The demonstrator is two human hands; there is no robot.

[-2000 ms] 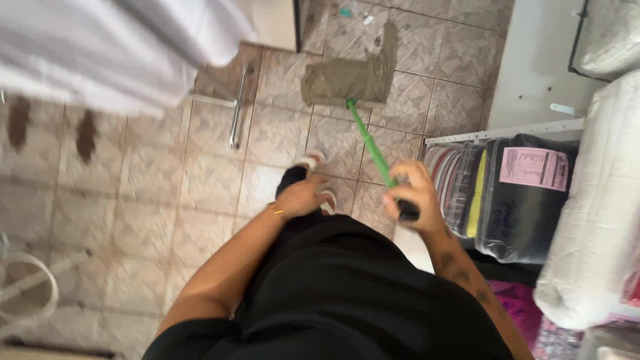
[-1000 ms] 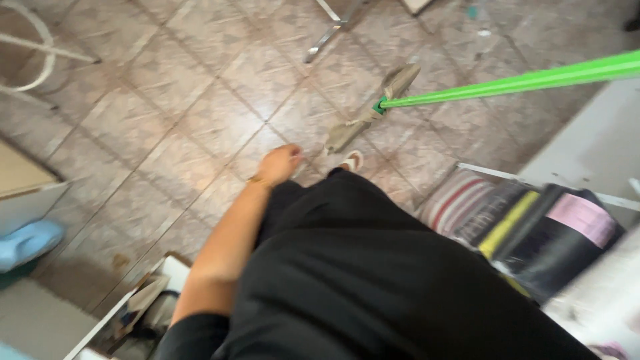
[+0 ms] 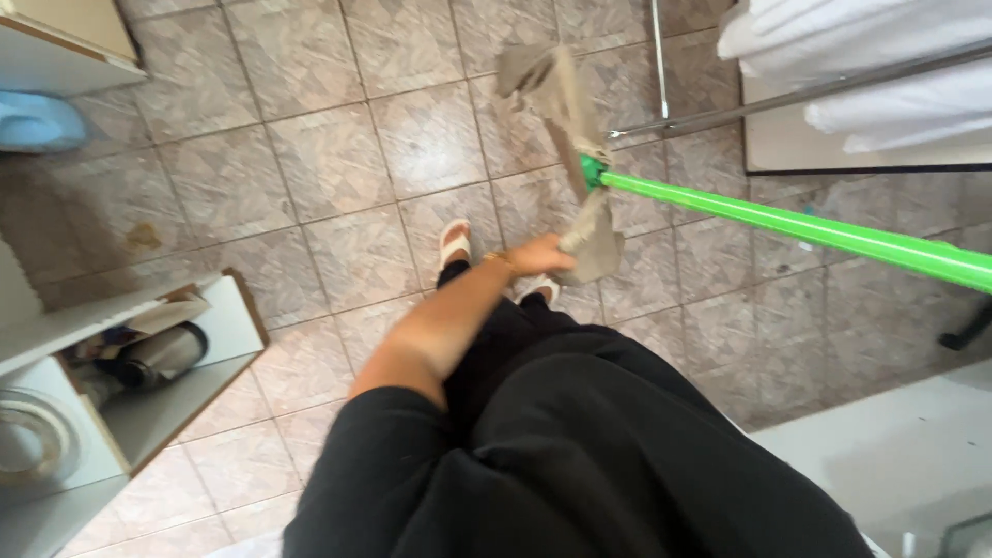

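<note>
A squeegee mop with a bright green handle [image 3: 798, 222] and a green joint [image 3: 592, 172] lies across the view, its far end running out at the right edge. Over its head is draped a damp-looking greyish-brown floor cloth [image 3: 573, 101], hanging on both sides of the joint. My left hand [image 3: 542, 256], with a gold bracelet at the wrist, is at the lower end of the cloth, its fingers appearing to grip the edge. My right hand is out of view, and so is the handle's upper end.
Tiled floor [image 3: 325, 170] surrounds my sandalled feet. At the lower left stands an open cabinet [image 3: 248, 310] holding a dark-ended cylinder [image 3: 167, 353]. A blue plastic container [image 3: 39, 122] is at the upper left. White cloths [image 3: 922, 93] hang by a metal rack [image 3: 721, 115] at the upper right.
The view has turned strongly. My left hand, earlier apart from the cloth, is now at its edge. My right hand, on the green handle two seconds ago, is out of view. The mop head has been raised.
</note>
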